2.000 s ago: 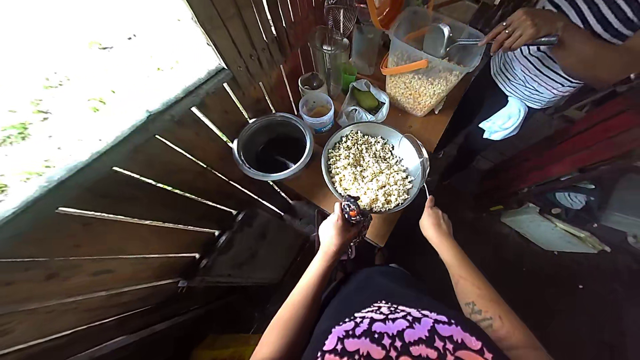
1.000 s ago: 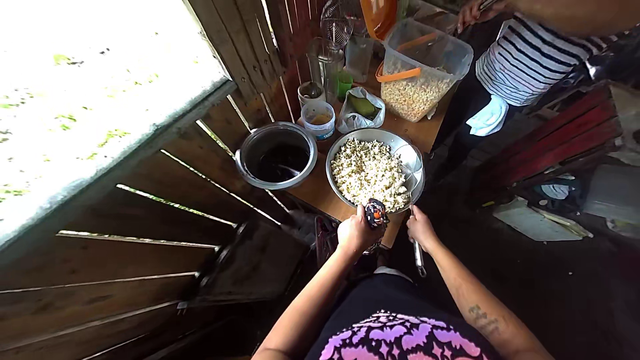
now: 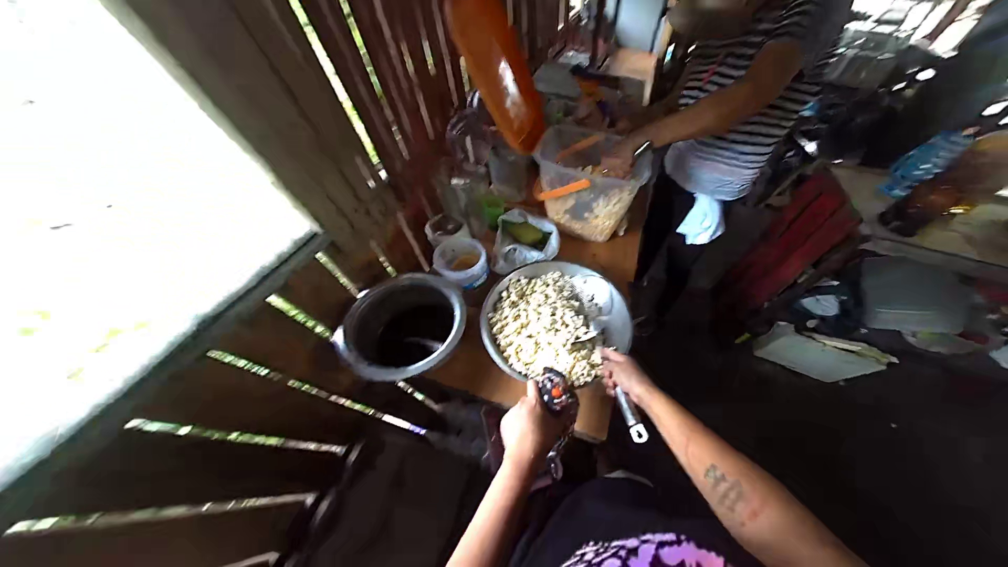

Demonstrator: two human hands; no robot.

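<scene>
A wide metal bowl (image 3: 617, 313) stands near the front of the wooden table, heaped with popcorn (image 3: 537, 321). My right hand (image 3: 622, 374) is closed around the metal handle of a skimmer (image 3: 583, 295), whose head lies in the bowl at the popcorn's right side. At the bowl's near rim my left hand (image 3: 529, 425) grips a dark patterned cloth or mitt (image 3: 557, 394); what lies beneath it is hidden. To the bowl's left is a metal pot (image 3: 362, 319) with a dark inside.
Behind the bowl are a plastic bag with something green (image 3: 526, 236), a small plastic tub (image 3: 461, 264) and a clear container of popcorn (image 3: 591, 209). A person (image 3: 732, 118) in a striped top reaches into that container. A slatted wooden wall runs along the left.
My right hand has moved in to the bowl's near right edge, and the skimmer head now shows among the popcorn. The other person's hand has gone into the clear container. The view has tilted up.
</scene>
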